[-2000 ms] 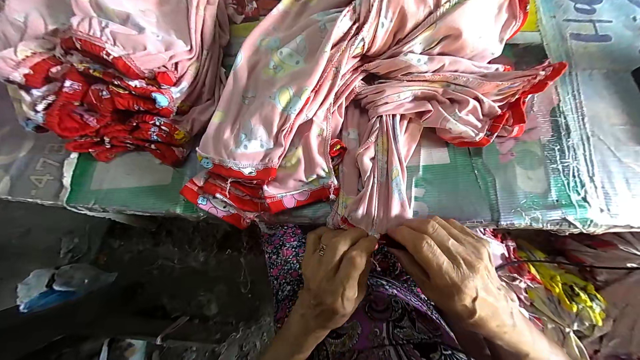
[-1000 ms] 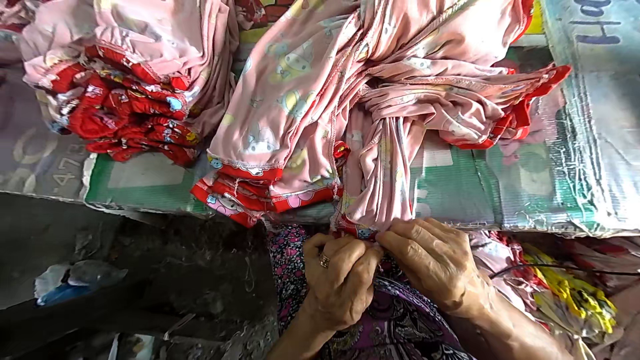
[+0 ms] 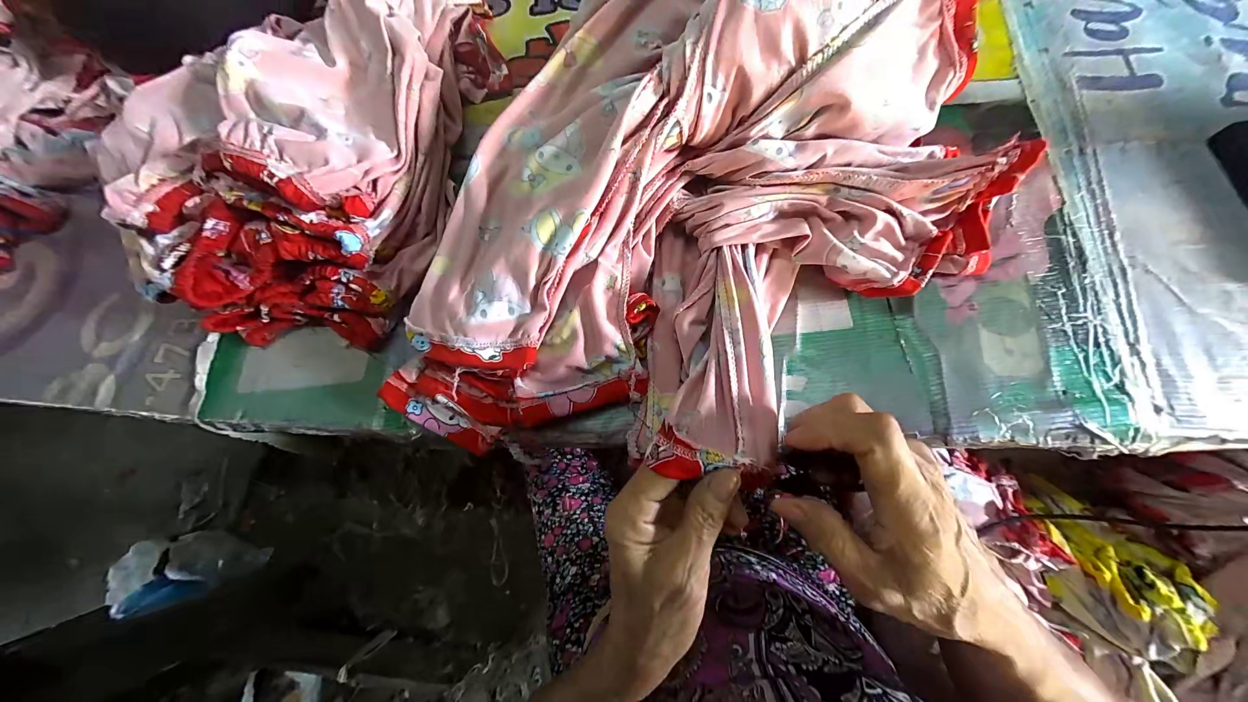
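Pink printed fabric pieces with red trim (image 3: 556,205) lie bunched on the table, and one narrow gathered part (image 3: 726,361) hangs down to the front edge. My left hand (image 3: 673,546) pinches the red hem (image 3: 697,463) at its lower end between thumb and fingers. Just right of that hem is my right hand (image 3: 877,517), its thumb and index finger apart with nothing seen between them. Another strip of the pink fabric (image 3: 858,214) reaches out to the right, ending in a red edge.
A stack of pink garments with red gathered trim (image 3: 283,195) stands at the left. The table is covered with printed plastic sheeting (image 3: 877,361) that bears writing. More cloth, partly yellow (image 3: 1131,556), lies low on the right. Scraps of plastic (image 3: 175,575) are on the floor.
The red hem now shows at the lower end of the gathered part. My right hand has opened and moved off the fabric; earlier both hands pinched it close together.
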